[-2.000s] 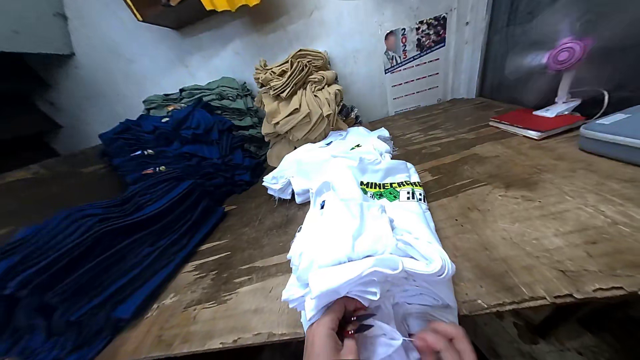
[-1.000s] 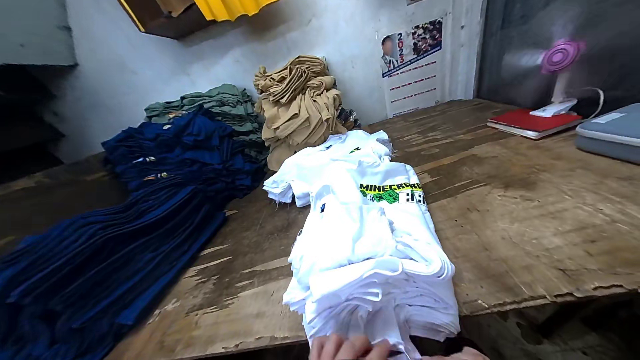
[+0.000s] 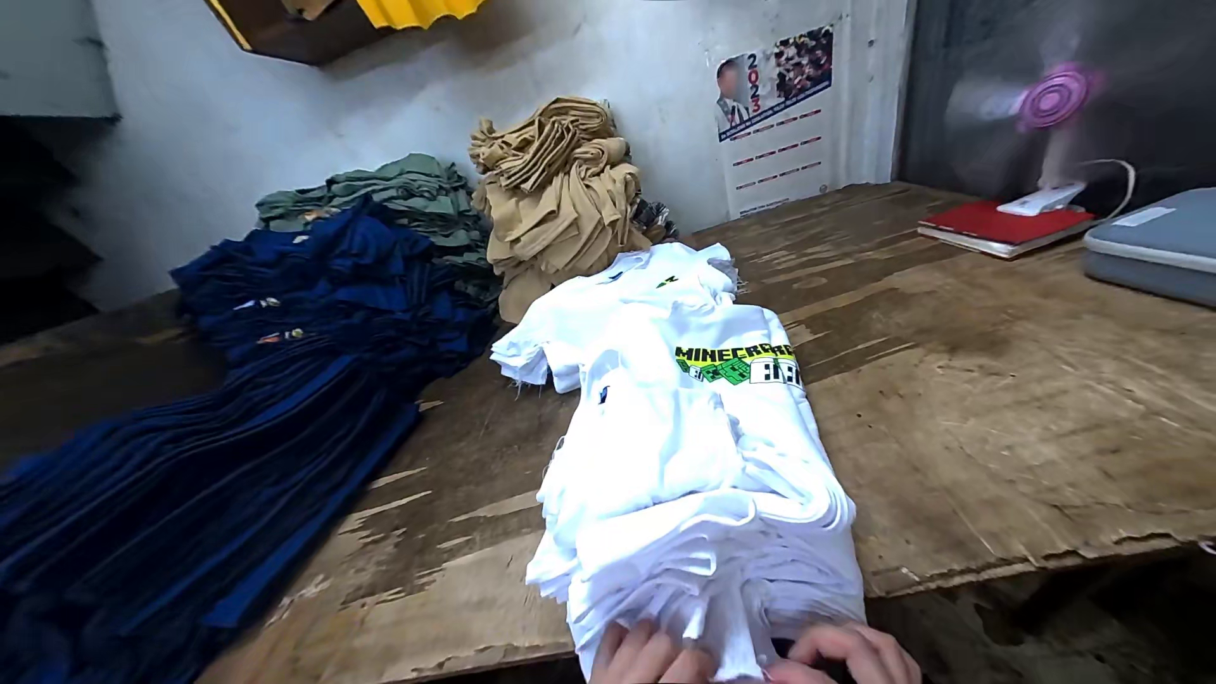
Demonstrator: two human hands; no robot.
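Note:
A stack of white T-shirts lies on the wooden table, its layered lower edges hanging over the near edge. The upper shirt bears a green and black Minecraft print. At the bottom of the view my left hand has its fingers curled on white fabric of the stack. Just to its right my right hand is bent at the same hanging layers, its thumb and fingertips at the cloth. The lower parts of both hands are cut off by the frame. Whether either holds a tool cannot be seen.
Navy garments are heaped at the left, green ones behind them. A tan garment pile stands against the wall. On the right are a red book, a running pink fan and a grey case. The wooden tabletop has a rough near edge.
Two seconds ago small dark-bladed snips showed at my left hand; they are not visible now. Both hands dropped lower at the front of the stack, then came slightly back up into view.

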